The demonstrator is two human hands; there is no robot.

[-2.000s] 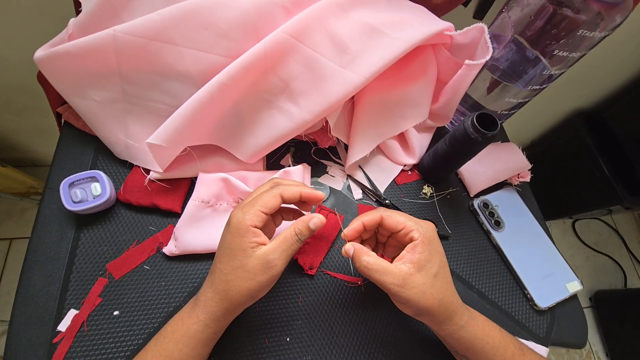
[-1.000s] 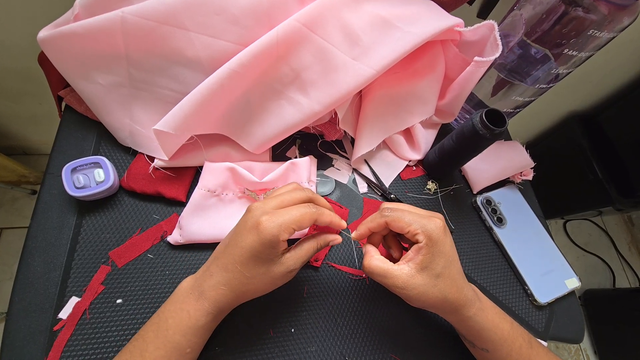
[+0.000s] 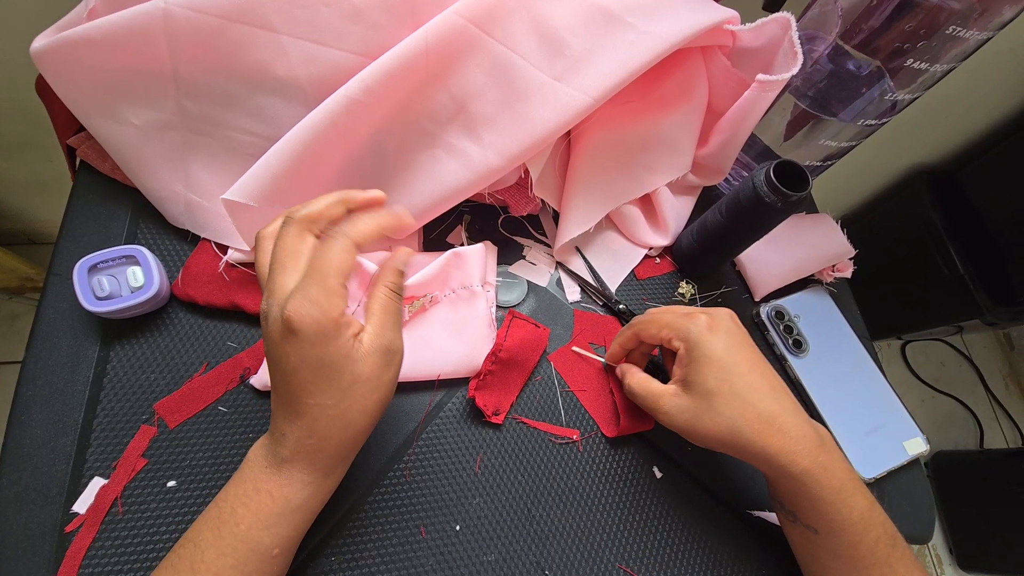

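My left hand [image 3: 332, 320] is raised with its fingers apart, partly blurred and holding nothing visible; it hangs over a stitched pink fabric piece [image 3: 448, 344]. Between thumb and index finger, my right hand [image 3: 688, 368] pinches a sewing needle [image 3: 590, 354], and a pale thread [image 3: 558, 392] lies just to its left. Beneath that hand is a flat red fabric scrap [image 3: 588, 376]. A stitched red fabric piece [image 3: 512, 364] lies between the hands. Small black-handled scissors [image 3: 604, 296] rest partly hidden behind my right hand.
Large pink fabric [image 3: 384, 96] covers the table's far side. A black thread cone [image 3: 740, 216], a smartphone [image 3: 844, 384] and a folded pink piece [image 3: 792, 252] stand or lie at right, with a tall purple bottle [image 3: 856, 88] behind. A lilac earbud case [image 3: 122, 280] and red strips [image 3: 208, 384] are at left.
My hands have moved apart. My left hand has lifted away to the left with its fingers spread, while my right hand has stayed near the red scraps.
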